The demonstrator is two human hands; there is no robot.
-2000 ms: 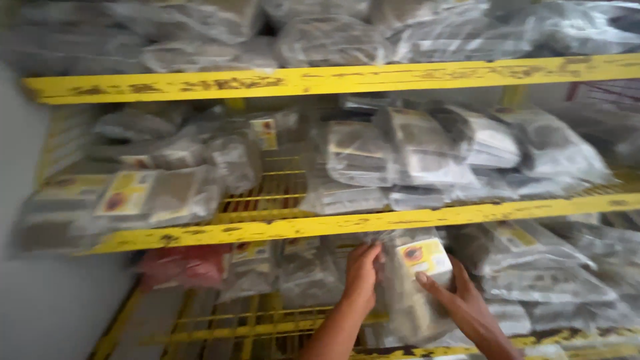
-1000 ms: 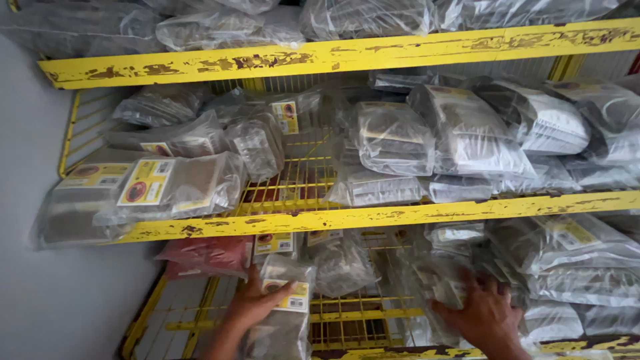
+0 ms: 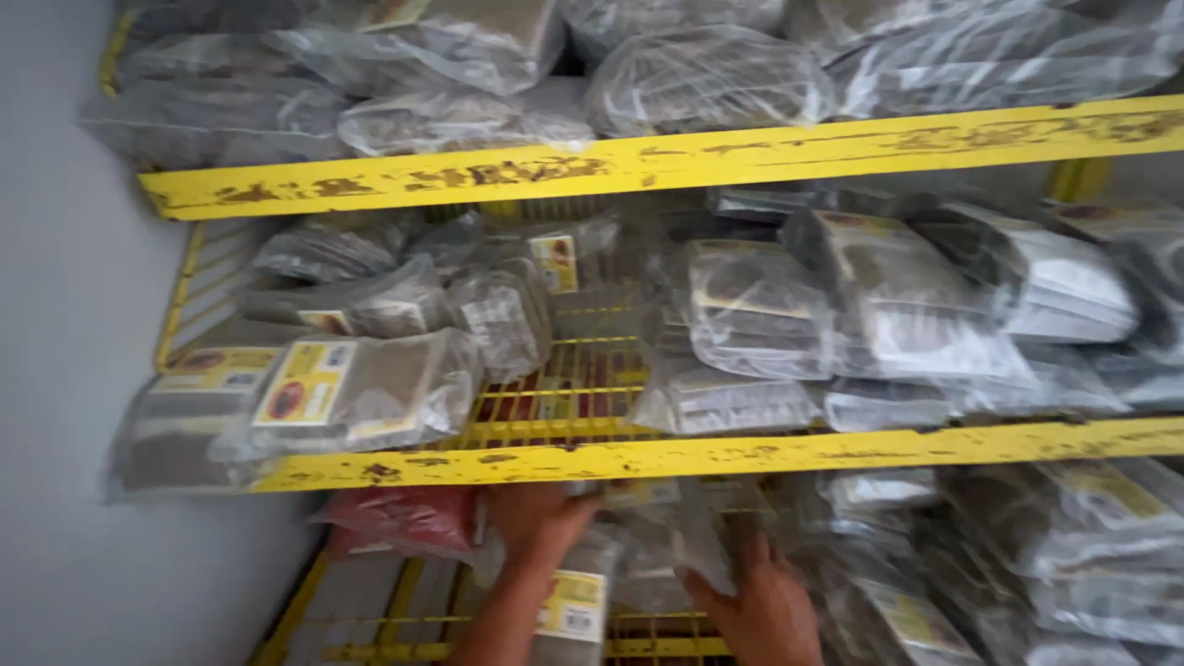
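My left hand point(image 3: 536, 532) reaches in under the yellow middle shelf edge, its fingers partly hidden by that edge and its thumb spread. Beside and below it lies a clear plastic packet with a yellow label point(image 3: 572, 606) on the lower shelf. My right hand point(image 3: 763, 601) is to the right, thumb apart, against clear plastic packets point(image 3: 698, 532) that are blurred; whether it grips one I cannot tell.
A red packet point(image 3: 402, 520) lies left of my hands. The chipped yellow shelf edge point(image 3: 647, 458) runs just above them. Bagged packs point(image 3: 758, 314) fill much of the middle shelf, and labelled packets point(image 3: 370, 388) overhang its left end. A grey wall point(image 3: 65, 324) stands at left.
My left hand has moved off the front of the labelled packet, up and back under the shelf edge. My right hand has come left, nearer to my left hand.
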